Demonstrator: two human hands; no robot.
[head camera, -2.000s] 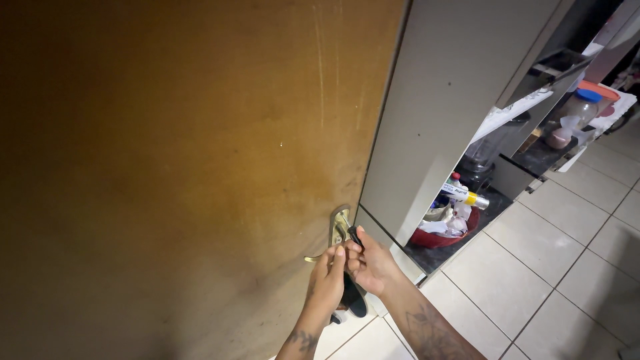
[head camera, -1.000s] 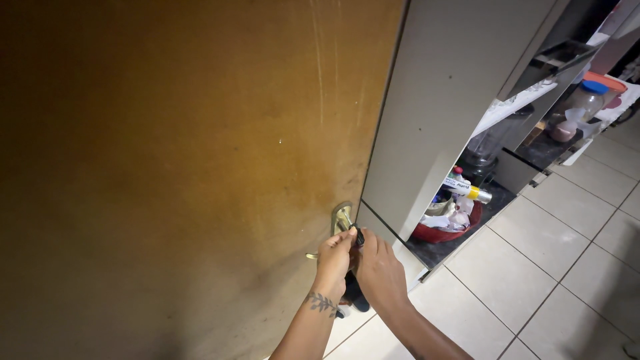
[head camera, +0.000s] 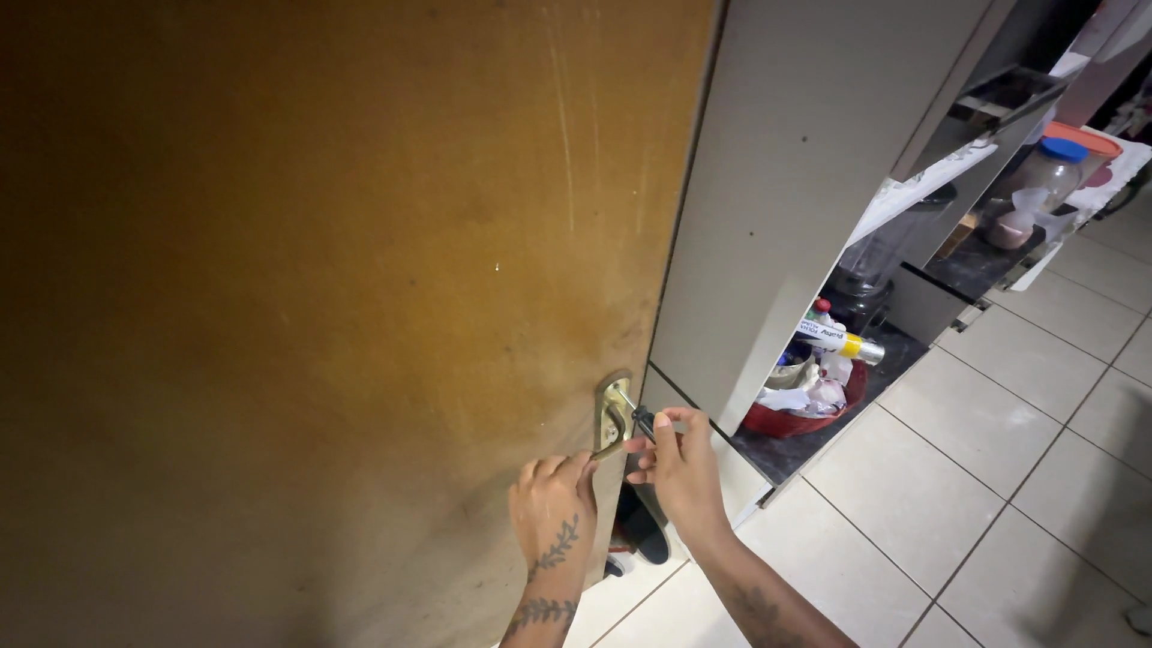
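Note:
A brass-coloured door handle plate (head camera: 614, 396) is fixed near the edge of a brown wooden door (head camera: 405, 270). My right hand (head camera: 681, 468) holds a screwdriver with a black handle (head camera: 643, 421) between thumb and fingers. The metal shaft points up and left, and its tip meets the upper part of the plate. My left hand (head camera: 553, 499) grips the outer end of the lever handle (head camera: 608, 450), just below and left of the plate. The fingertips around the lever are partly hidden.
A grey cabinet side panel (head camera: 774, 180) stands right beside the door. On its low dark shelf, a red basket (head camera: 792, 423) holds a foil roll box and bags. Farther back is a jar with a blue lid (head camera: 1062, 151). Dark shoes (head camera: 643, 531) lie by the door's lower edge on white floor tiles (head camera: 909, 468).
My hands were close together at the handle plate. Now my left hand is lower and left, on the lever, while my right hand holds the screwdriver at the plate's upper part.

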